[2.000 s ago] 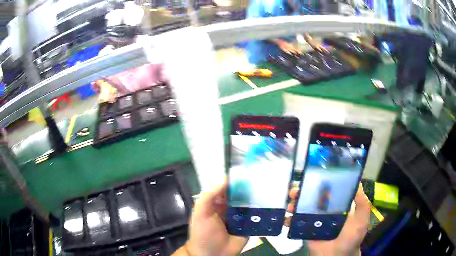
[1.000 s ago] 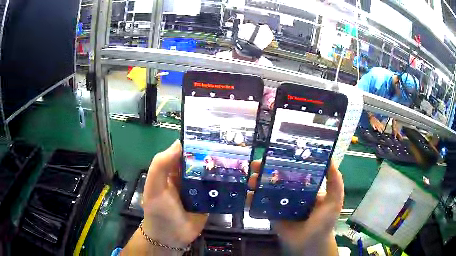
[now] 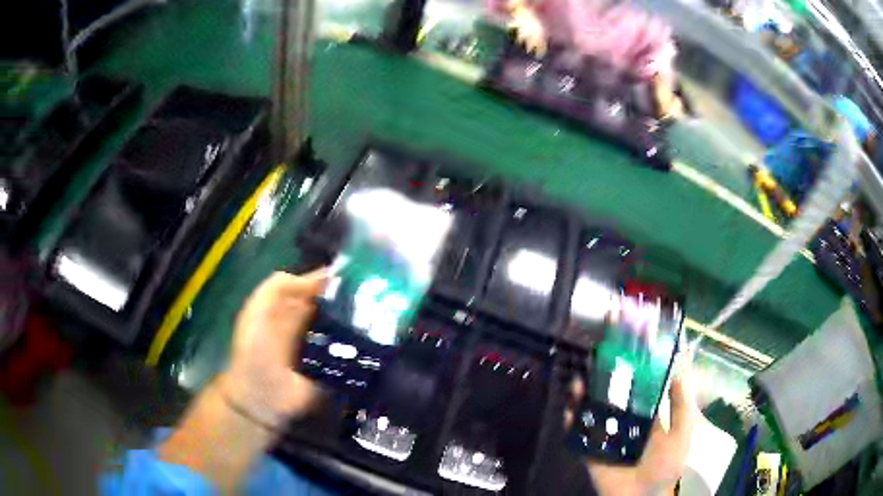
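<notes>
My left hand (image 3: 273,354) holds a smartphone (image 3: 382,262) by its left edge, over the left part of the phone tray. Its lit screen shows a blurred white and green camera picture. My right hand (image 3: 668,426) holds a second smartphone (image 3: 629,373) by its right edge, over the tray's right side, with a similar blurred live picture. The black phone tray (image 3: 455,325) lies below both phones, with dark phones in slots between them. The frame is blurred, and I cannot tell whether the held phones touch the tray.
More black trays (image 3: 145,208) lie at the left, beside yellow line tape (image 3: 218,262) and a metal post (image 3: 292,77). A chart board (image 3: 823,397) leans at right near a white label strip (image 3: 789,247). Across the bench, a person in pink (image 3: 605,34) works at another tray (image 3: 581,102).
The view has tilted down and turned left. Both phones, held up close together before, are now lower and farther apart, over the tray. Their live pictures changed from the room to white and green.
</notes>
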